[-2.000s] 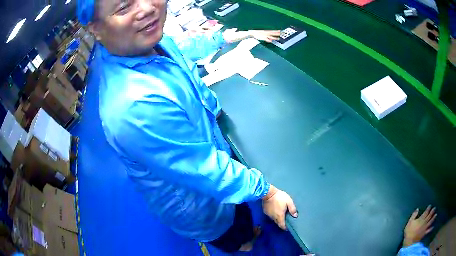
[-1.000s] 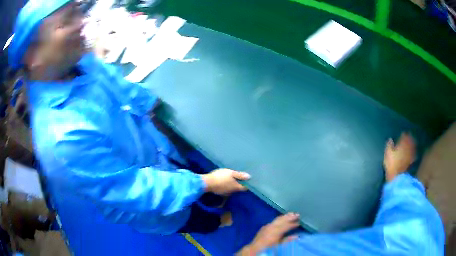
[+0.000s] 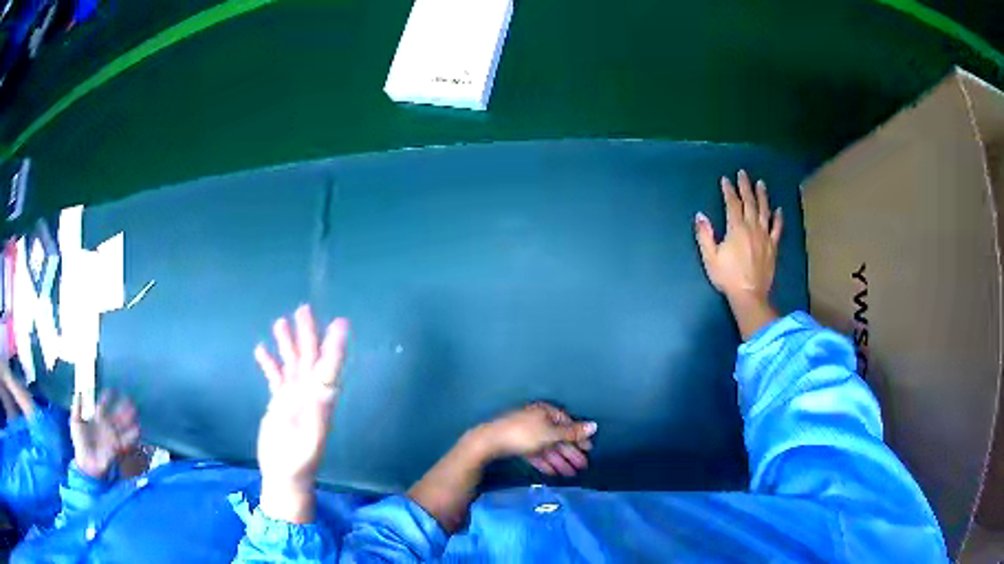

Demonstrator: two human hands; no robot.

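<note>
A white product box (image 3: 449, 53) with small black print on its near side lies on the dark green surface beyond the worktable's blue-green mat (image 3: 440, 253). My right hand (image 3: 745, 248) is bare and empty, palm down with fingers spread at the right end of the mat, well apart from the box. My left hand (image 3: 542, 436) is bare, over the mat's near edge, with fingers loosely curled and apart. I see nothing in it.
A tall brown carton (image 3: 914, 286) with black lettering stands open at the right, close to my right hand. A coworker's raised hand (image 3: 297, 402) is left of my left hand, another hand further left. White paper pieces (image 3: 83, 275) lie at the far left end.
The view has turned right, bringing the carton in fully. My left hand has come in over the mat. The coworker's hand has left the table edge and is raised. My right hand lies flatter.
</note>
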